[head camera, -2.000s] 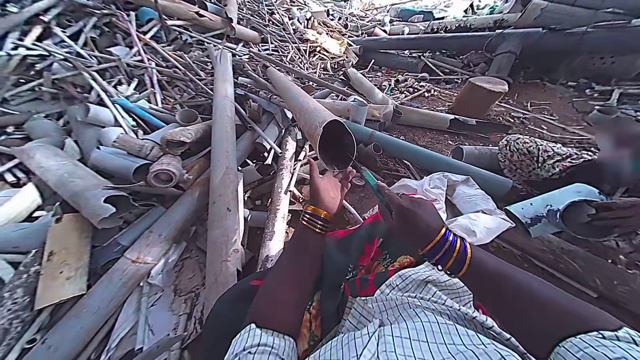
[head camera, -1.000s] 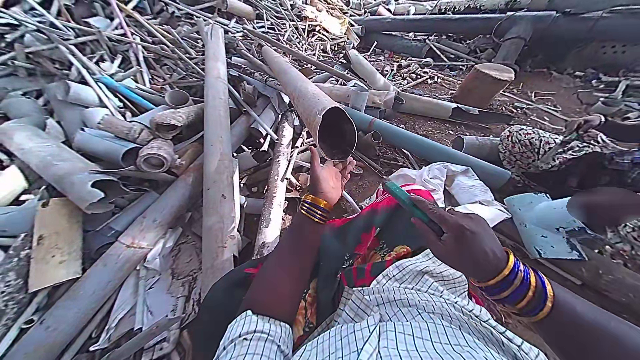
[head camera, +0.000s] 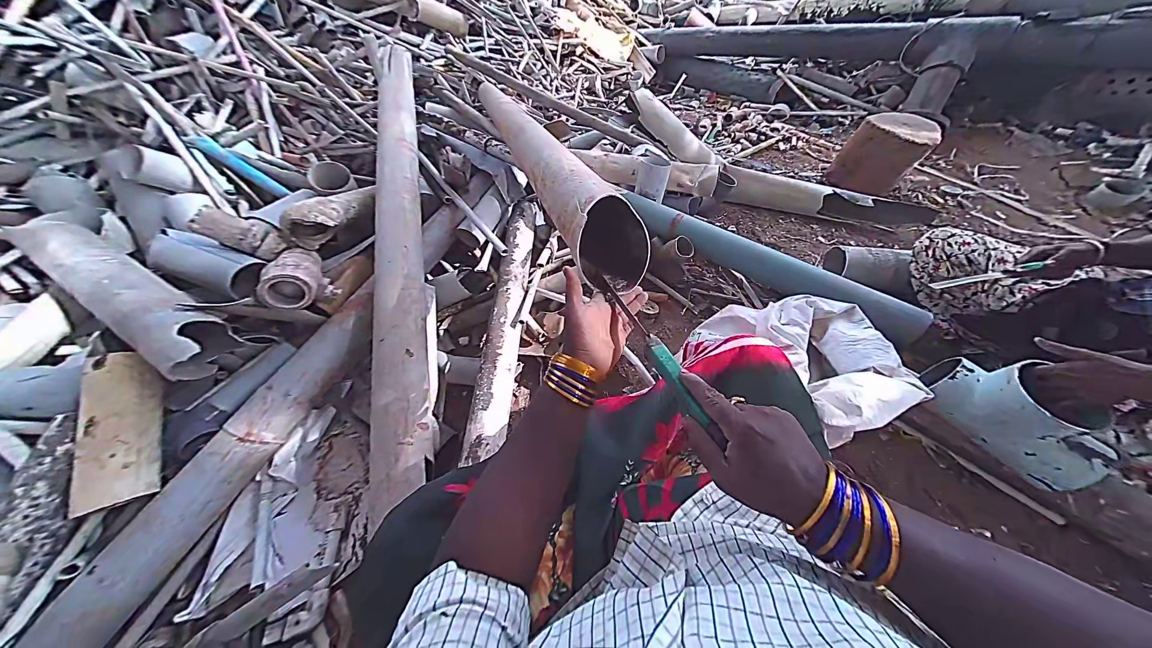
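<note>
My left hand (head camera: 596, 326) supports the near end of a wide grey plastic pipe (head camera: 562, 184) from below, palm up with the fingers under its rim. The pipe slopes away from me, its open, dark mouth facing me. In my right hand (head camera: 742, 441) is a tool with a green handle (head camera: 670, 378), held in closed fingers. Its thin dark blade (head camera: 623, 310) points up and left, to the lower rim of the pipe's mouth. Whether the blade touches the rim I cannot tell.
Heaps of pipe pieces (head camera: 126, 288) lie at the left, beside a long grey pipe (head camera: 396, 270). A blue-grey pipe (head camera: 774, 261) and a white sack (head camera: 810, 351) lie right of my knees. At the far right, another person's hands (head camera: 1089, 373) are near a broken pipe (head camera: 1017, 418). A wood block (head camera: 884, 153) stands farther back.
The tool in my right hand was apart from the pipe's mouth a second ago and is now up at its lower rim. My left hand stays under the pipe.
</note>
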